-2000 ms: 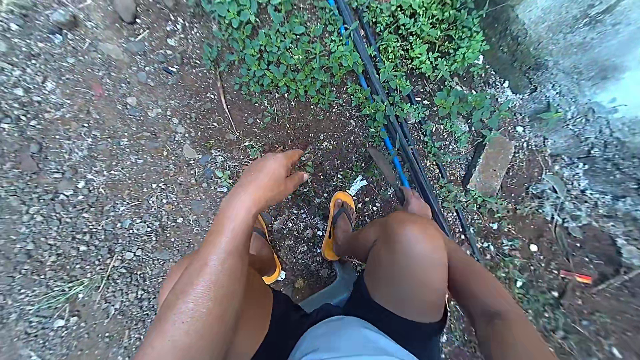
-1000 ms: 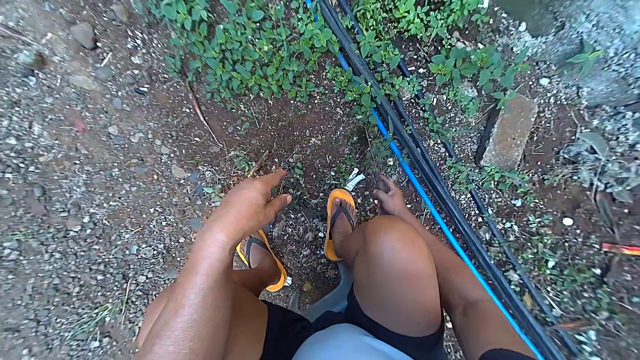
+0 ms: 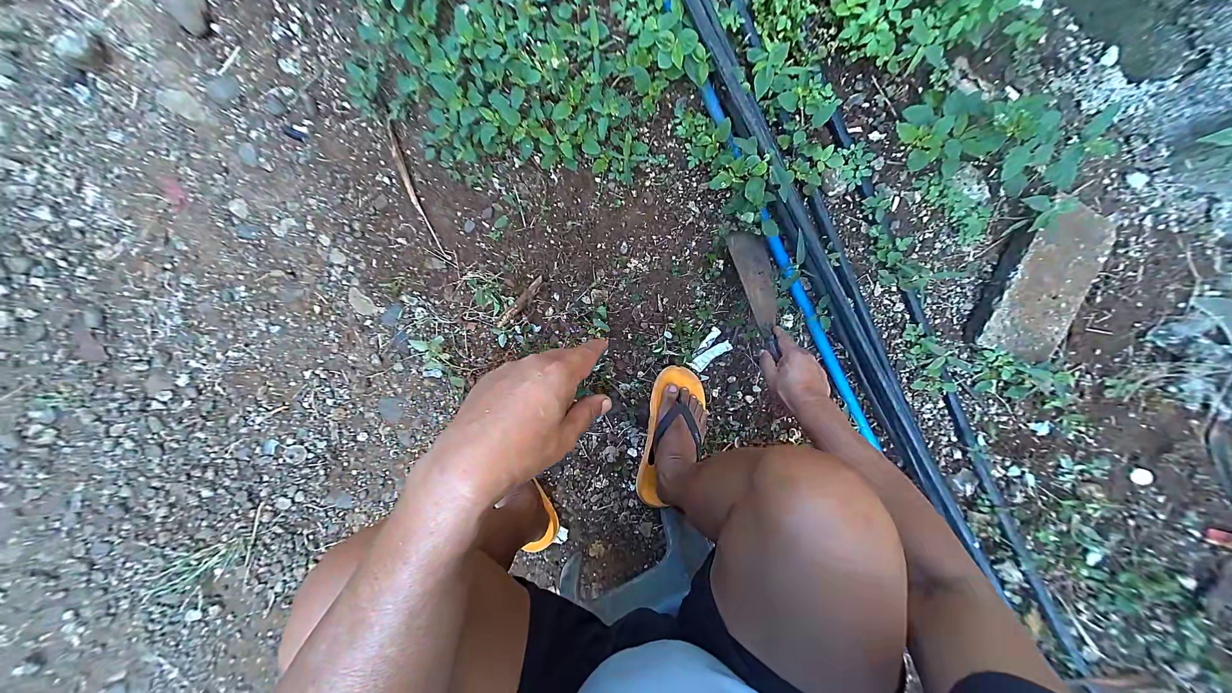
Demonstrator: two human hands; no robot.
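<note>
My right hand (image 3: 801, 373) is closed on the handle of a flat metal blade tool (image 3: 754, 279), which looks like a large knife, though its exact kind is unclear. The blade points away from me, close beside the blue pipe (image 3: 807, 306). My left hand (image 3: 539, 409) hangs over the soil left of my right foot, thumb and fingers apart, with nothing visible in it. Low green weeds (image 3: 510, 91) grow beyond both hands. White scraps (image 3: 712, 350) lie on the soil just past the yellow flip-flop (image 3: 650, 462).
Black pipes or hoses (image 3: 847, 289) run diagonally along my right side. Beyond them lies a rectangular concrete block (image 3: 1049, 279). Gravel (image 3: 192, 385) spreads across the left. A grey plastic seat (image 3: 664, 568) shows between my legs.
The blade tool now points forward beside the blue pipe; one second ago it was barely discernible near my right hand. My left hand stays over the soil.
</note>
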